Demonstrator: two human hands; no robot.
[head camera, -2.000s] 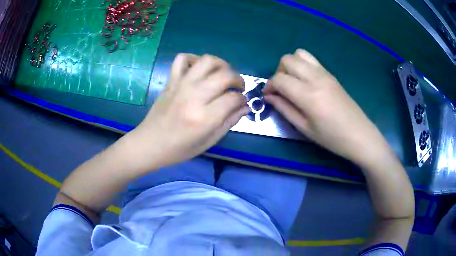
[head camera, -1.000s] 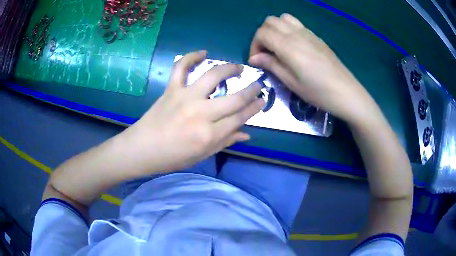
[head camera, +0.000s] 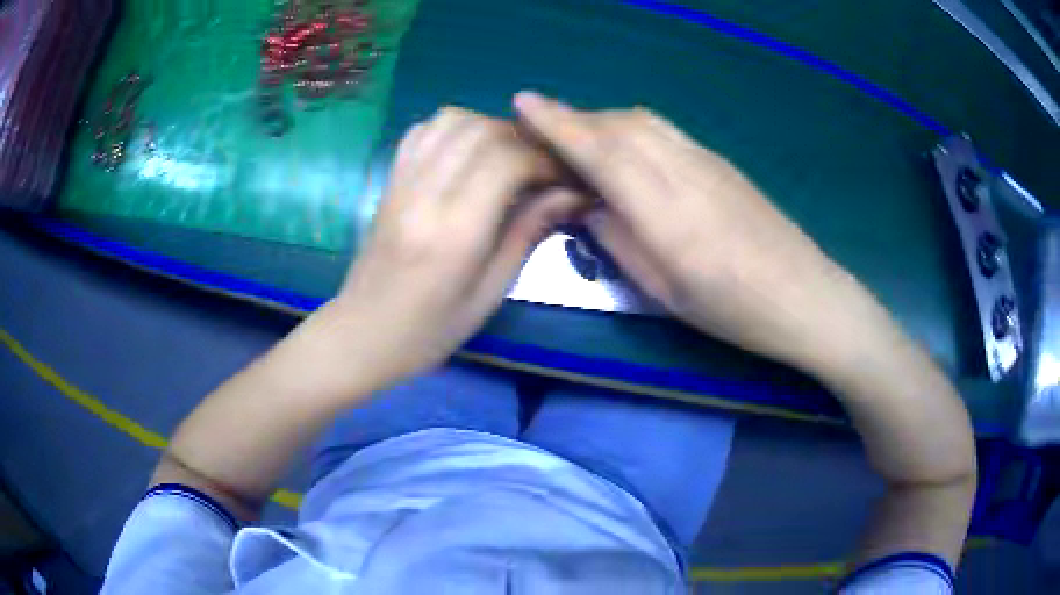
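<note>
The silver fixture plate (head camera: 564, 277) lies on the dark green surface in front of me, mostly hidden under both hands. Part of one dark round cutout shows between them. My left hand (head camera: 448, 215) is over the plate's left part with its fingers bent. My right hand (head camera: 668, 209) is over its right part, and its fingers meet or overlap the left hand's fingers above the plate. Both hands are blurred, and I cannot tell if a small part is between the fingertips. Red ring parts (head camera: 316, 49) lie in a heap on the green mat (head camera: 233, 209).
A darker, smaller heap of ring parts (head camera: 119, 122) lies at the mat's left. A reddish ribbed stack (head camera: 52, 99) stands at the far left. Another three-circle fixture (head camera: 983, 262) lies at the right, beside a shiny clear-looking item (head camera: 1046, 337). A blue edge line runs along the near side.
My left hand has closed up from spread fingers. My right hand has moved left and down to meet it over the plate, which is now more covered. The whole view has shifted slightly.
</note>
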